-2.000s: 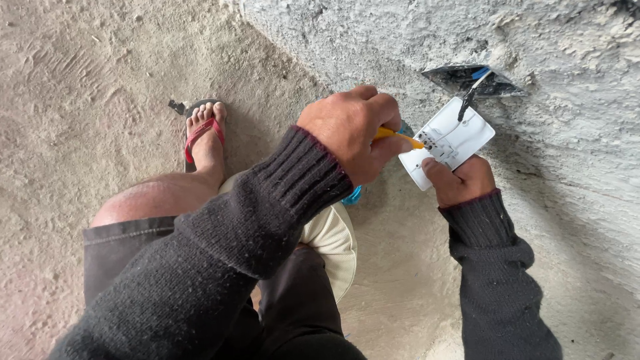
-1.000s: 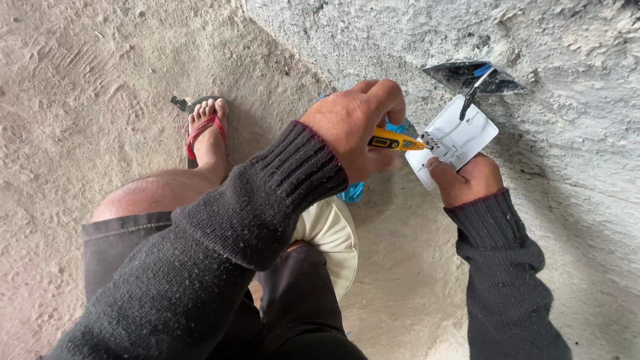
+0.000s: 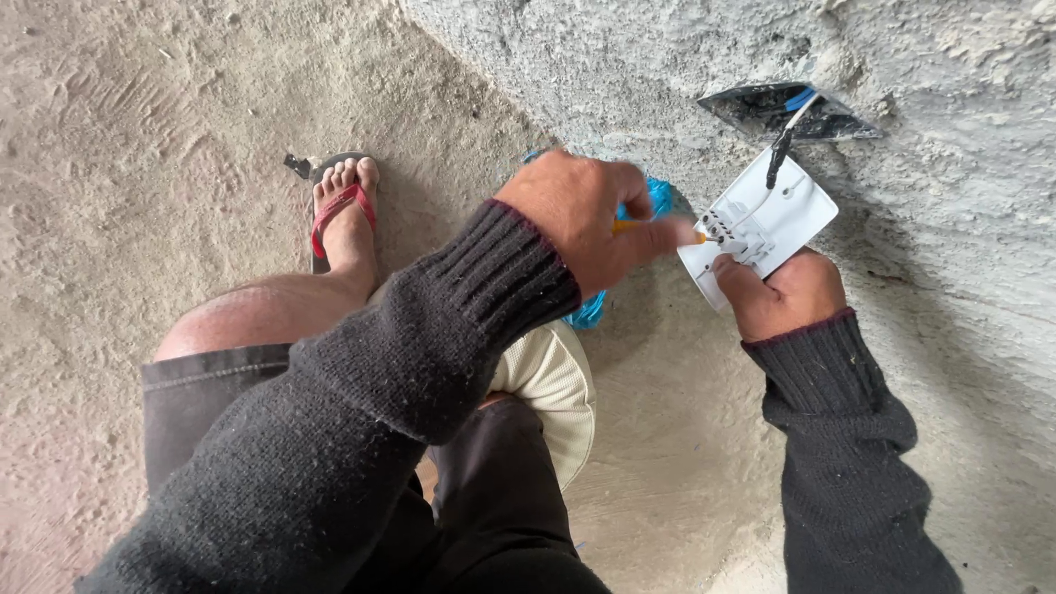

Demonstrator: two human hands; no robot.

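Note:
My left hand [image 3: 582, 223] grips a small screwdriver [image 3: 700, 238] with a yellow handle, mostly hidden by blurred fingers. Its tip meets the terminal block on the back of a white plastic electrical faceplate [image 3: 796, 210]. My right hand [image 3: 780, 293] holds the plate by its lower edge, thumb on the back beside the terminals. A thin white wire [image 3: 752, 208] runs from the terminals to a joint wrapped in black tape [image 3: 778, 157]. From there a pale wire leads up into a dark wall box [image 3: 742, 107], where blue conduit or wire [image 3: 799, 99] shows.
A rough grey plastered wall [image 3: 610, 74] rises at the right above a dusty floor [image 3: 148, 124]. Blue plastic [image 3: 587, 312] lies partly hidden behind my left hand. A cream round cushion or seat [image 3: 553, 388] is between my legs. My foot wears a red-strapped flip-flop [image 3: 340, 219].
The fingers of my left hand have shifted around the screwdriver handle, which showed more fully one second ago. My right hand keeps its hold on the faceplate.

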